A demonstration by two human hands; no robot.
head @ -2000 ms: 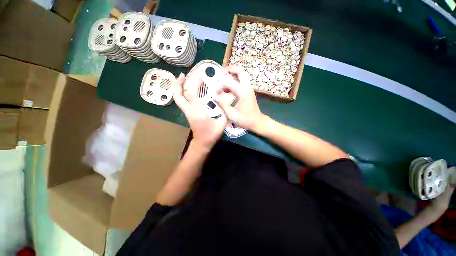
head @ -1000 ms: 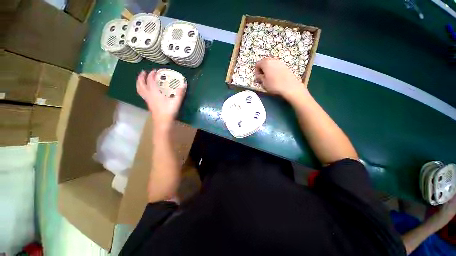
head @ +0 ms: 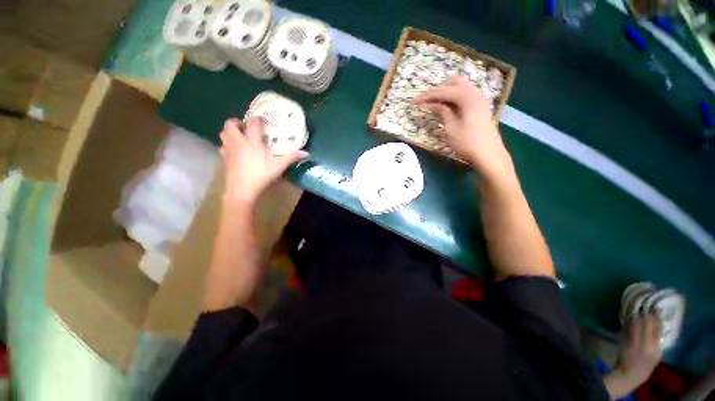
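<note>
My left hand (head: pixel 252 163) is spread at the near side of an off-white front cover (head: pixel 284 124) on the green bench, fingers and thumb around its edge. My right hand (head: pixel 462 117) is over the parts tray (head: pixel 506 84), fingertips at the small plastic inserts (head: pixel 408 86); whether it pinches one is not clear. Another front cover (head: pixel 387 178) lies on the bench near its front edge, between my hands, touched by neither.
Stacks of covers (head: pixel 299 48) stand at the bench's far left. A large open carton (head: pixel 102 294) with a translucent plastic bag (head: pixel 168 196) is at the left. Another person's hand (head: pixel 641 345) holds covers at the lower right. A white stripe (head: pixel 580 149) crosses the bench.
Since the earliest frame, my hands have parted and the cover they held lies on the bench. My left hand moved to the left cover, my right hand to the tray. The view has shifted.
</note>
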